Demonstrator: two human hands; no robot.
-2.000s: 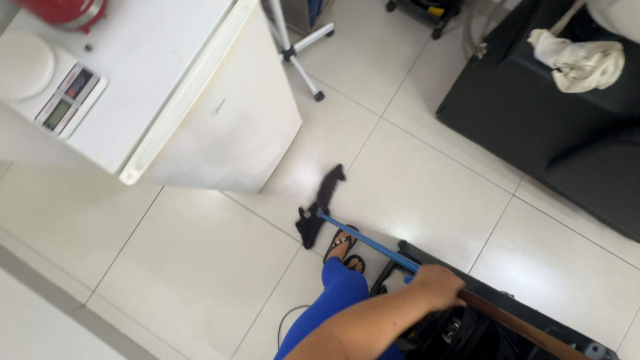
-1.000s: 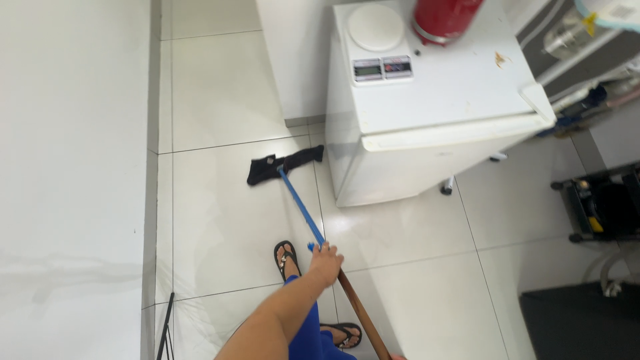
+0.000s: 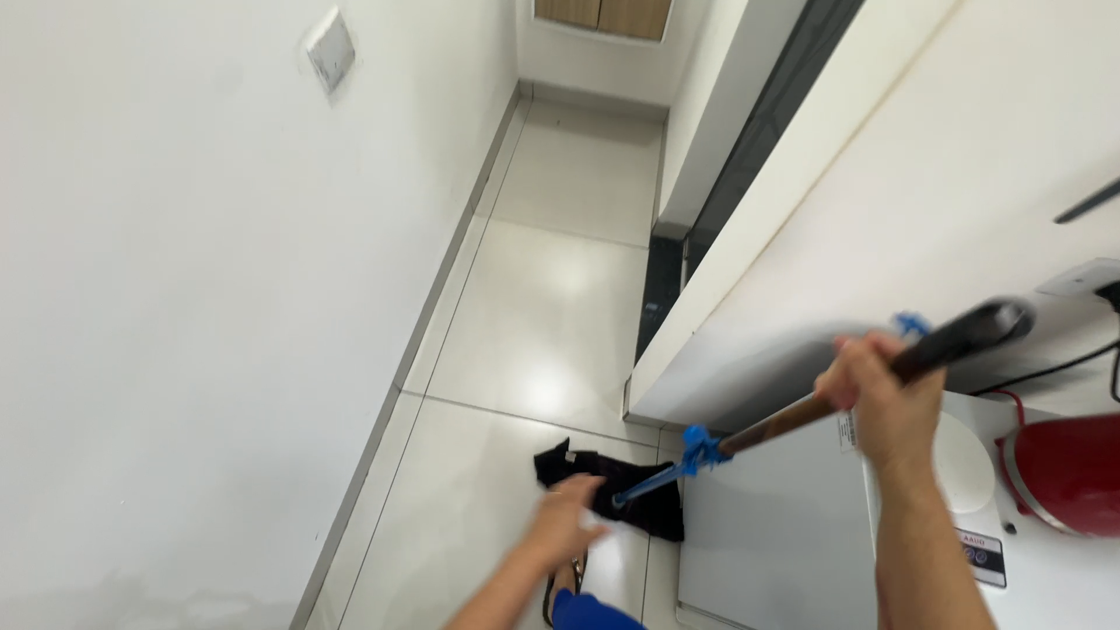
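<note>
My right hand [image 3: 884, 394] grips the brown upper part of a long pole [image 3: 779, 424] close to its dark top end. The pole's lower part is blue, with a blue plastic piece tied at the join. A black cloth [image 3: 643, 490] wraps the head at the pole's foot; it lies on the tiled floor against the small white fridge. My left hand [image 3: 564, 521], blurred, holds nothing; its fingers are apart, over the near edge of the black cloth in this view.
The white fridge [image 3: 770, 525] stands at the lower right, bearing a kitchen scale [image 3: 980, 556] and a red appliance [image 3: 1063, 472]. A white wall [image 3: 219, 262] runs along the left. Between it and a doorway on the right, a narrow tiled floor [image 3: 560, 289] stretches ahead. My sandalled foot is below.
The view has swung far toward the narrow passage. One hand was on the pole near the blue join a second ago; now my left hand is off the pole and my right hand grips near its top.
</note>
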